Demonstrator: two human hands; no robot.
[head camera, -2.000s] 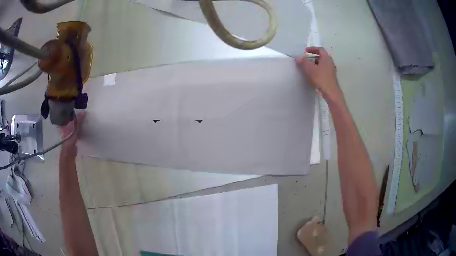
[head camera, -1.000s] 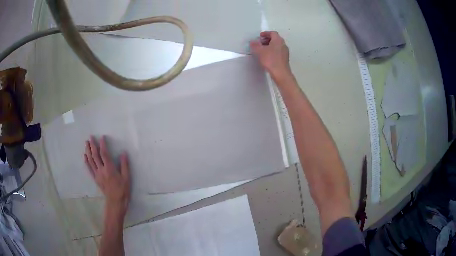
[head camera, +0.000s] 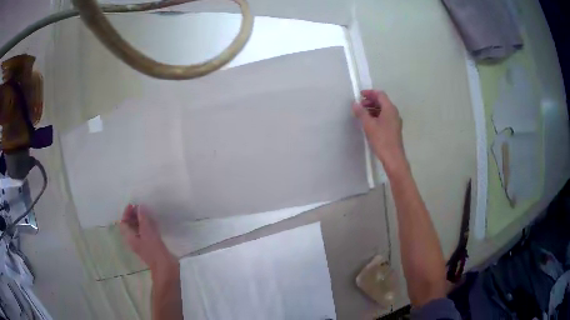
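The large pale grey pattern piece (head camera: 269, 137) lies across the table with a small white label at its left. White fabric (head camera: 287, 34) shows beyond its top and lower edges, and pale yellow-green fabric (head camera: 119, 253) shows at lower left. My left hand (head camera: 147, 234) is at the pattern's lower left edge, fingers curled and pinching it. My right hand (head camera: 381, 125) is at its right edge, thumb and fingers closed on the edge. The fingertips are partly blurred.
A white sheet (head camera: 256, 275) lies nearest me, beside a tan block (head camera: 376, 281). Dark shears (head camera: 462, 234) lie at right, near small pattern pieces (head camera: 519, 156) and folded grey fabric (head camera: 484, 28). A thick cable (head camera: 169, 70) loops overhead; an orange-brown machine (head camera: 22, 100) hangs left.
The grey panel at the top has gone from view, baring more white fabric. My left hand has moved from flat on the pattern to its lower edge. My right hand has moved down the right edge.
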